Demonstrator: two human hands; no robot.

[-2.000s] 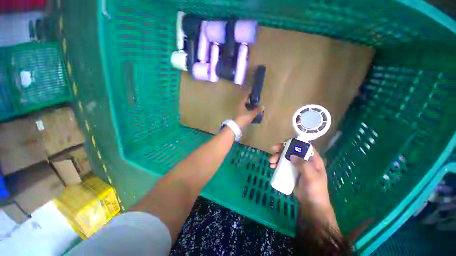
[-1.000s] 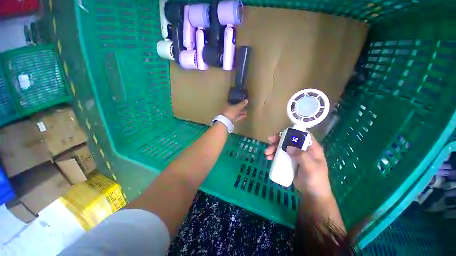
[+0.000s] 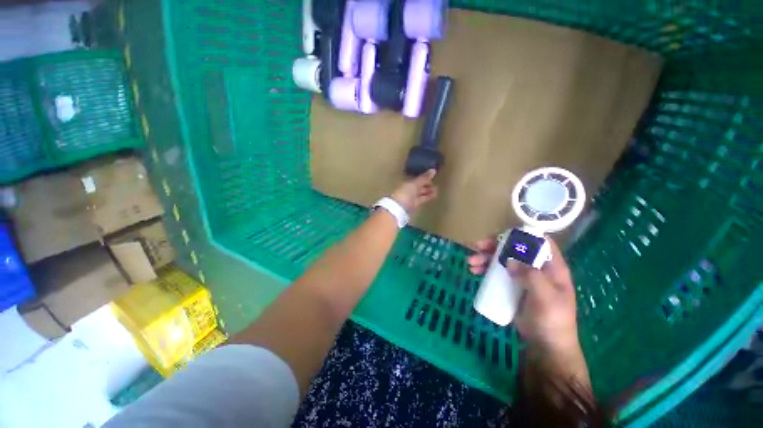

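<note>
My left hand reaches into a green crate and has its fingertips at the round head of a black fan, whose handle points away from me over a brown cardboard layer pad. My right hand holds a white fan upright at the crate's near right side. Its round grilled head is uppermost and a small lit display shows near my thumb. A tight row of lilac fans, black fans and a white fan lies at the crate's far left.
The crate's slotted right wall rises beside my right hand. Outside on the left are another green crate, brown cartons and a yellow crate. A dark speckled surface shows below the crate's near wall.
Since the earliest frame, the black fan has swung and shifted slightly left, and my left hand sits lower at its head. The right hand still holds the white fan. The view has shifted a little.
</note>
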